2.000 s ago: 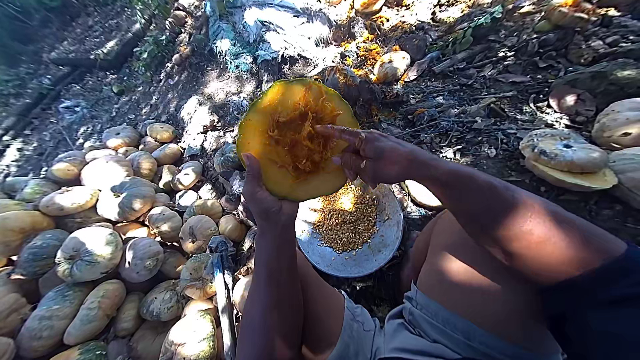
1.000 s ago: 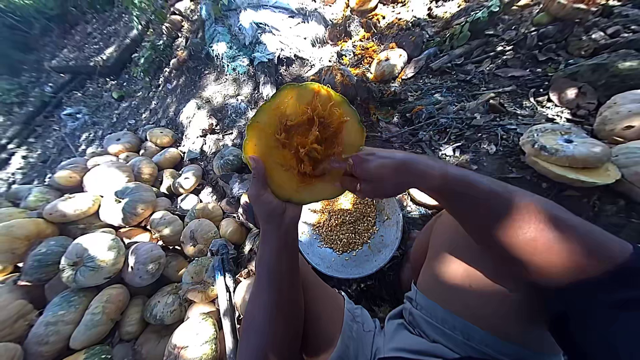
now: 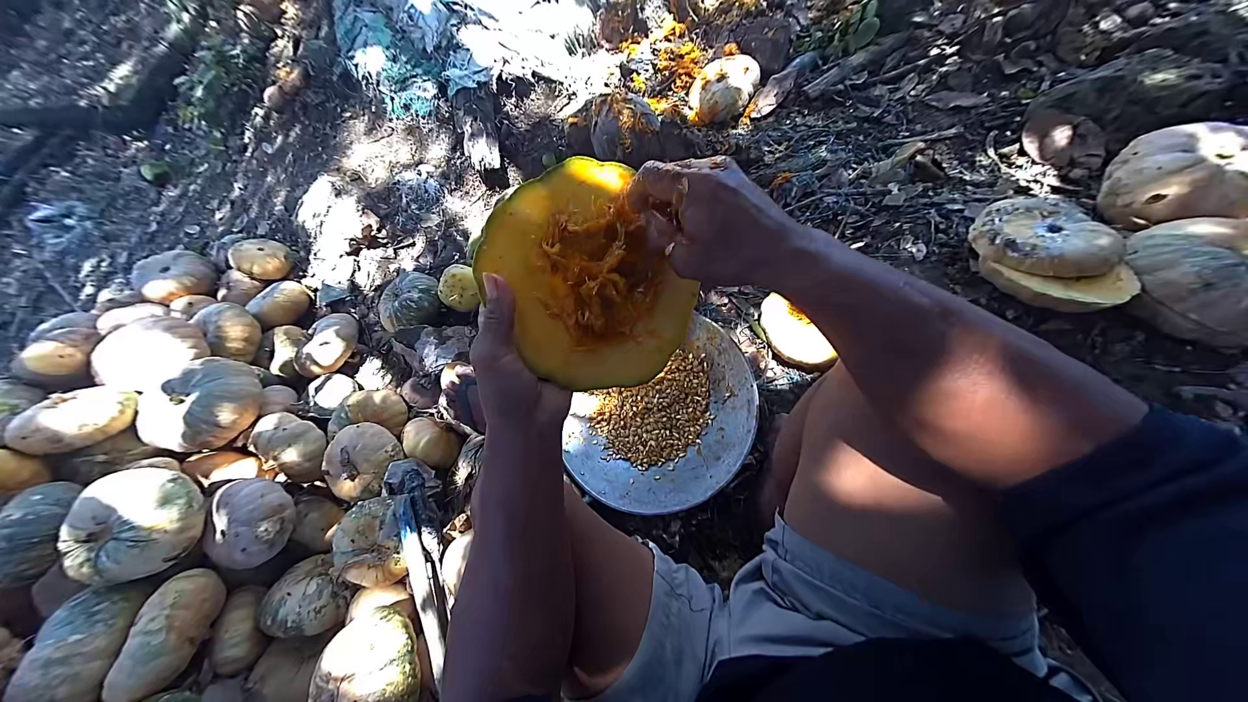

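Note:
A halved pumpkin [image 3: 526, 283] with a green rim and yellow flesh faces me, its hollow full of stringy orange pulp [image 3: 600, 263]. My left hand [image 3: 512, 366] grips its lower left edge, thumb on the cut face. At the upper right of the hollow is my right hand [image 3: 707, 219], fingers curled into the pulp; whether they pinch strands is hard to tell. Below the half, partly covered by it, a round metal basin [image 3: 721, 458] holds a heap of pumpkin seeds [image 3: 658, 414].
Many whole pumpkins [image 3: 132, 522] are piled at the left, beside a dark stick [image 3: 419, 556]. A cut pumpkin piece [image 3: 795, 331] lies right of the basin. Farther right are stacked cut pieces [image 3: 1053, 258] and whole pumpkins [image 3: 1175, 175]. Orange pulp scraps [image 3: 678, 63] lie on the ground ahead.
My right hand has moved from the lower right of the pumpkin's hollow up to its upper right, and its fingers are now curled. My left hand still holds the half.

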